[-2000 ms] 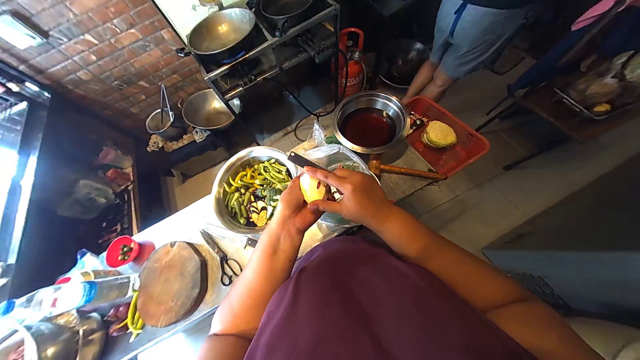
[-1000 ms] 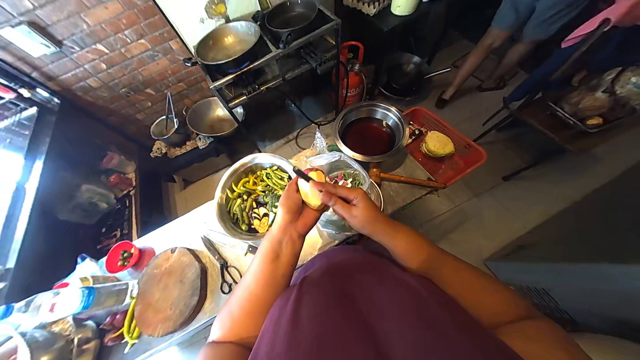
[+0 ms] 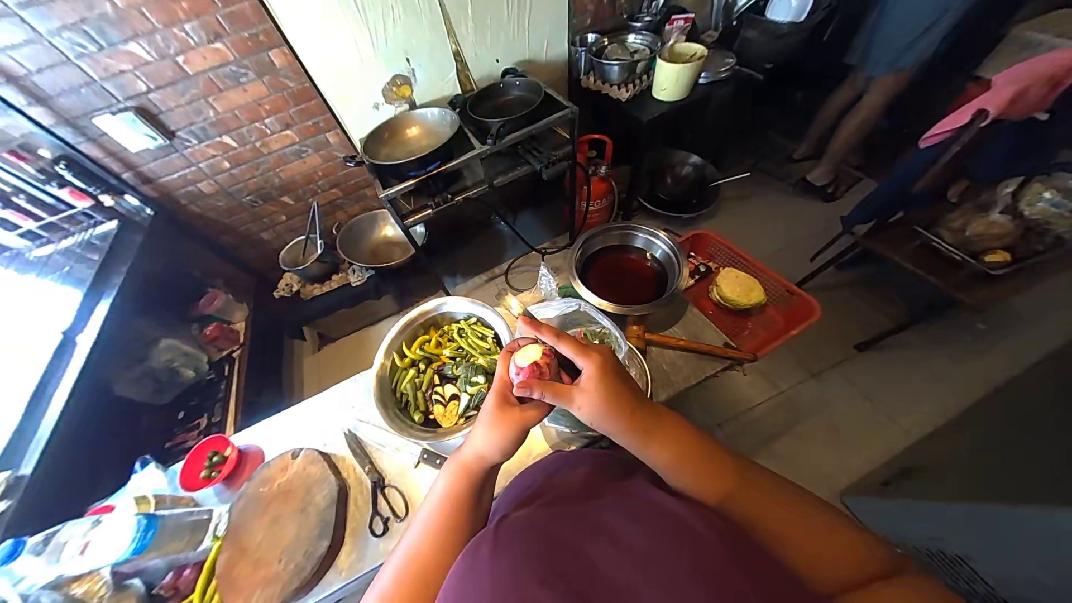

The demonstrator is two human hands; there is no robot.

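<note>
A root vegetable with pinkish-purple skin (image 3: 534, 363), its top showing pale yellow flesh, is in my left hand (image 3: 501, 419). My right hand (image 3: 599, 381) closes around its far side, with a dark tool, perhaps a knife or peeler, mostly hidden between its fingers. Left of my hands stands a steel bowl (image 3: 383, 387) of green peppers, okra and sliced eggplant. Partly behind my right hand is a plastic-lined bowl (image 3: 641, 368) with more vegetables. Black-handled scissors (image 3: 378, 494) and a round wooden chopping board (image 3: 280, 523) lie at the left.
Beyond my hands, a steel pot of dark red liquid (image 3: 628, 276) stands beside a wooden mallet (image 3: 699, 347) and a red plastic tray (image 3: 775, 327). A gas stove (image 3: 477, 172) with pans and a red gas cylinder (image 3: 595, 197) are farther back. A person's legs (image 3: 846, 126) show at upper right.
The vegetable showed mostly yellow flesh before; now pink-purple skin faces me. The dark tool stuck out above my fingers and now is mostly hidden. The person at upper right has moved farther off.
</note>
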